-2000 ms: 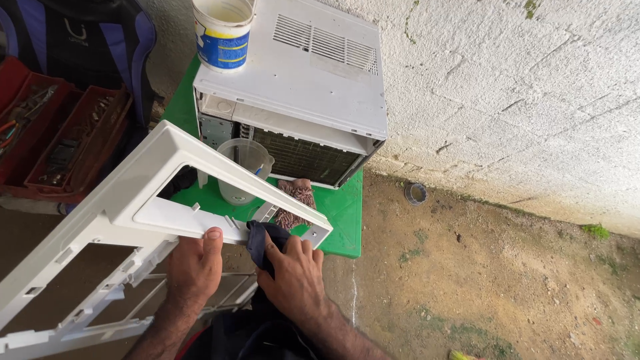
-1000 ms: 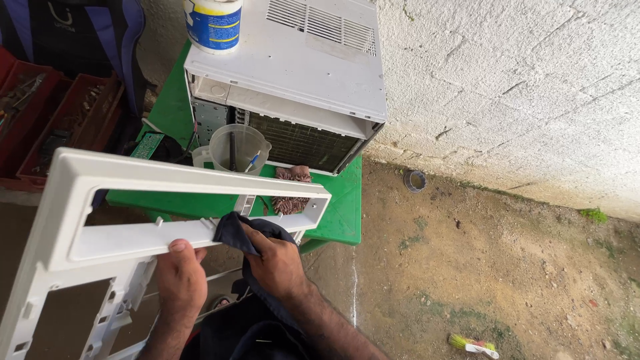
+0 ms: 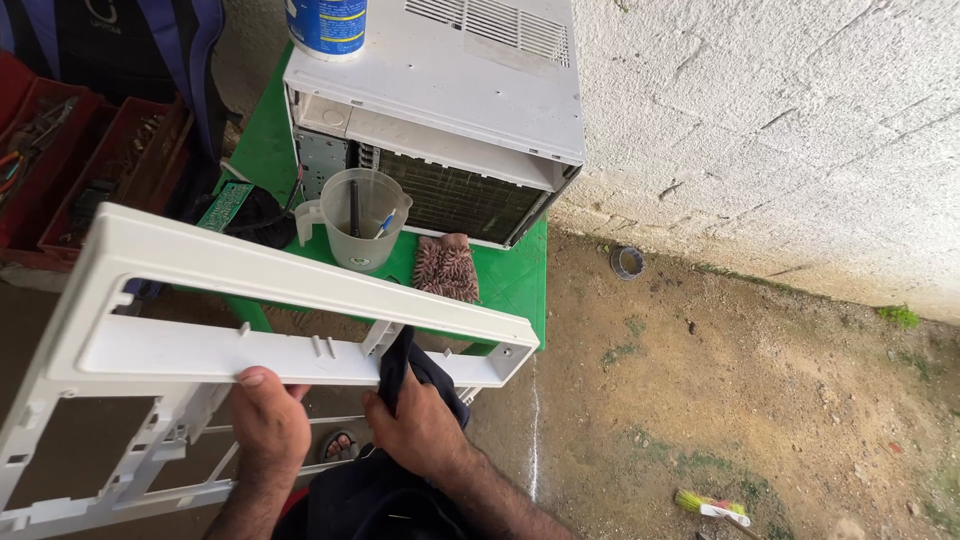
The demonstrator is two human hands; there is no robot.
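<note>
A white plastic front frame of a window air conditioner (image 3: 300,292) is held tilted across the lower left of the view. My left hand (image 3: 270,416) grips its lower edge, thumb on top. My right hand (image 3: 416,420) holds a dark cloth (image 3: 409,367) pressed against the long slot's inner edge, beside a small crosspiece. Beyond the frame, the air conditioner's body (image 3: 435,90) stands on a green plastic table (image 3: 510,277), its finned coil (image 3: 457,195) exposed. A clear plastic jug (image 3: 361,225) with a brush or pen-like tool inside and a brown chenille wash mitt (image 3: 445,268) lie before it.
A blue and white tub (image 3: 327,30) stands on the unit. A green circuit board (image 3: 226,206) with wires lies at the table's left. Further left are a red toolbox (image 3: 112,180) and a chair (image 3: 112,45). A textured wall (image 3: 750,135), a small bowl (image 3: 626,263) and a broom (image 3: 712,506) are right.
The frame has turned to slope down toward the right. My right hand and the cloth have moved rightward along the slot since the earlier frames. The cloth stays in my right hand.
</note>
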